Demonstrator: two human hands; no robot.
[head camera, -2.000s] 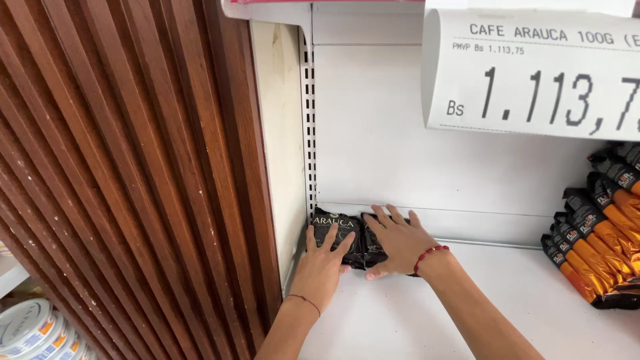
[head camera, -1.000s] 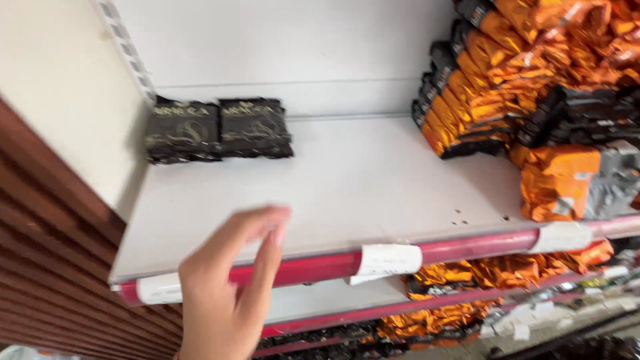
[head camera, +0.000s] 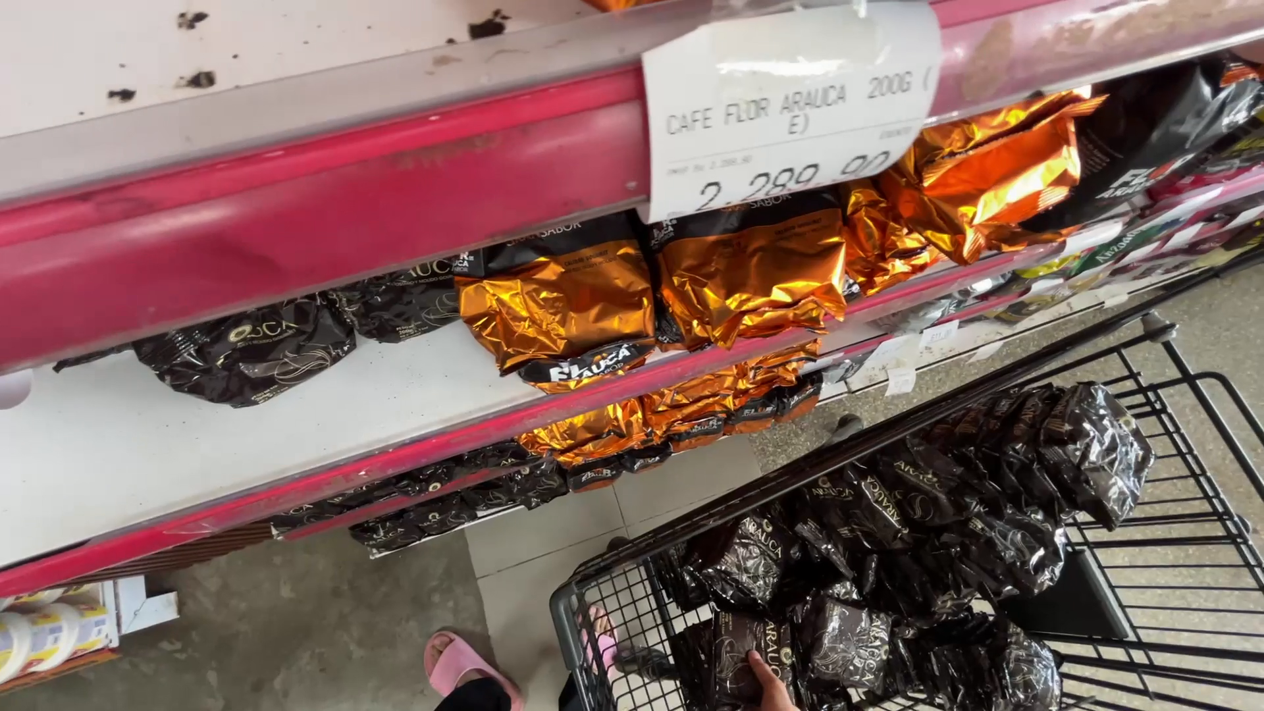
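Note:
At the bottom edge, my right hand (head camera: 772, 687) reaches into a black wire shopping cart (head camera: 632, 553). One digit lies on a dark coffee pack (head camera: 736, 647); the other fingers are hidden or cut off, so a grip cannot be made out. Several more shiny black coffee packs (head camera: 918, 484) are heaped around it in the cart. My left hand is out of view. On the shelf to the left, black coffee packs (head camera: 252, 346) lie beside orange-and-black coffee packs (head camera: 563, 306).
A pink shelf edge (head camera: 296, 207) with a price tag (head camera: 790, 109) crosses the upper view. Lower shelves hold further orange packs (head camera: 592, 430). A pink sandal (head camera: 459, 662) is on the floor left of the cart, and round containers (head camera: 54, 632) stand at the lower left.
Both hands were on two black packs at the back of the shelf, then one hand was above the shelf front. The view has swung down to the cart, where one hand now touches a pack.

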